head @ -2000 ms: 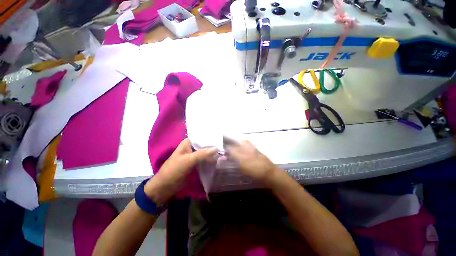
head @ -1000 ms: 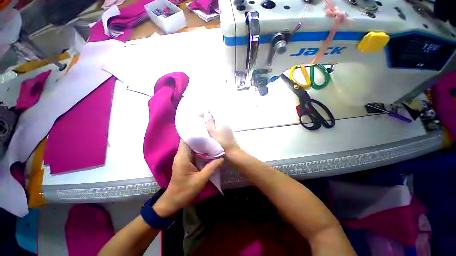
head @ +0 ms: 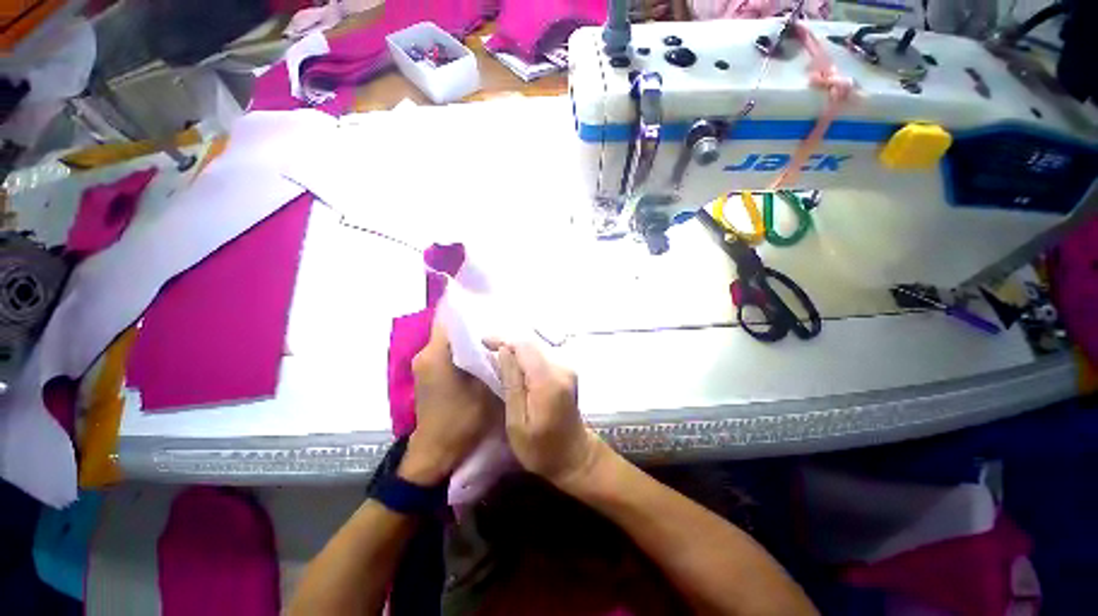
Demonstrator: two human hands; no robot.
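A magenta fabric piece with a pale lilac side lies partly on the white table and partly in my hands at the front edge. My left hand is closed on it, with a dark band on the wrist. My right hand pinches the pale side beside it; some fingertips are hidden. A pale end hangs below over the table edge. The presser foot and needle area of the white sewing machine is beyond my hands, up and to the right, with no fabric seen reaching it.
Black shears lie right of the needle, with yellow-and-green-handled snips behind. A purple pen-like tool lies far right. A flat magenta panel and a long pale strip lie left. A white box stands at the back.
The fabric has been gathered and folded; its magenta part on the table looks smaller and its pale side is turned up. My right hand has drawn back from the table to beside my left.
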